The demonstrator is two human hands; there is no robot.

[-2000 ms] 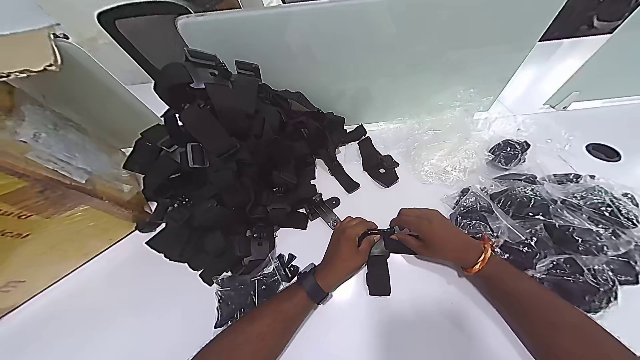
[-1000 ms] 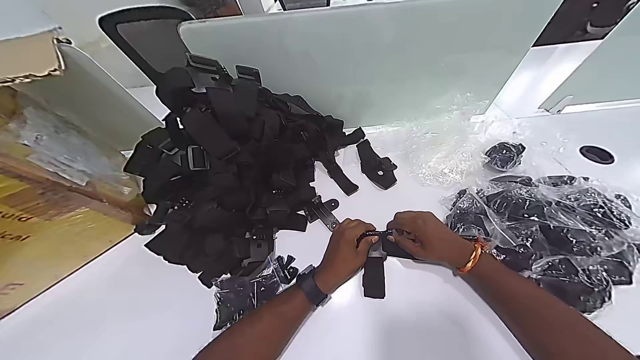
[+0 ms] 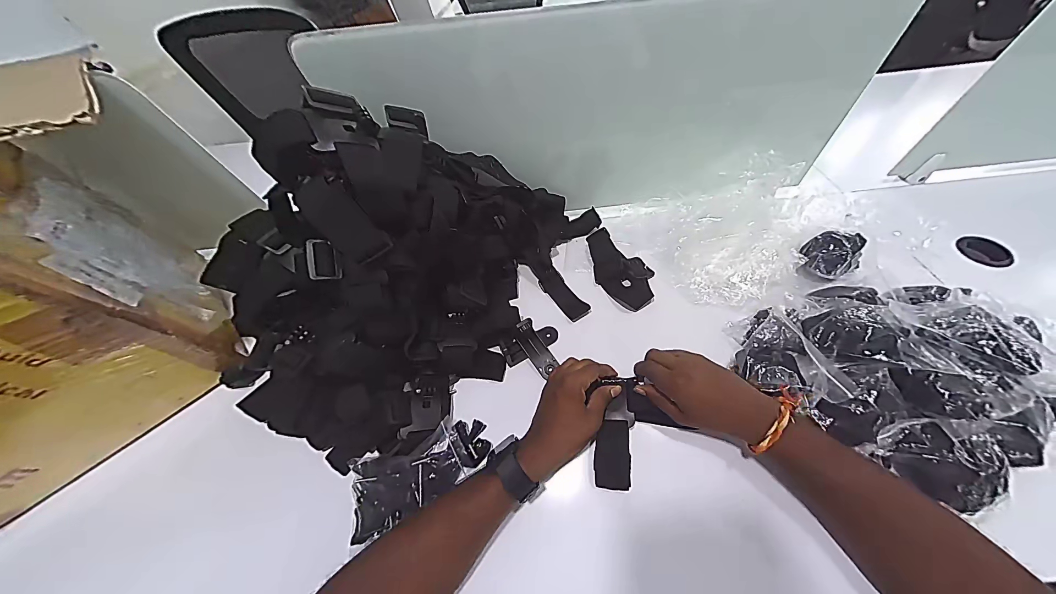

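Observation:
My left hand [image 3: 573, 412], with a dark band on its wrist, grips a black buckle [image 3: 615, 382] between thumb and fingers. My right hand [image 3: 705, 392], wearing an orange thread bracelet, pinches the buckle's other side and a black webbing strap. One strap end [image 3: 612, 455] hangs toward me below the buckle and lies over the white table. Just left of my left hand, a grey and black plastic bracket [image 3: 536, 348] sticks out from a big heap of black straps and buckles [image 3: 396, 272]. A separate black strap piece [image 3: 620, 271] lies beyond my hands.
Black items in clear plastic bags [image 3: 916, 371] lie at the right, with one wrapped bundle [image 3: 832, 252] behind them. Crumpled clear film [image 3: 734, 239] is by the glass partition [image 3: 577, 107]. A small bag of black parts [image 3: 404, 487] is left of my left forearm; a cardboard box [image 3: 107, 330] stands at far left.

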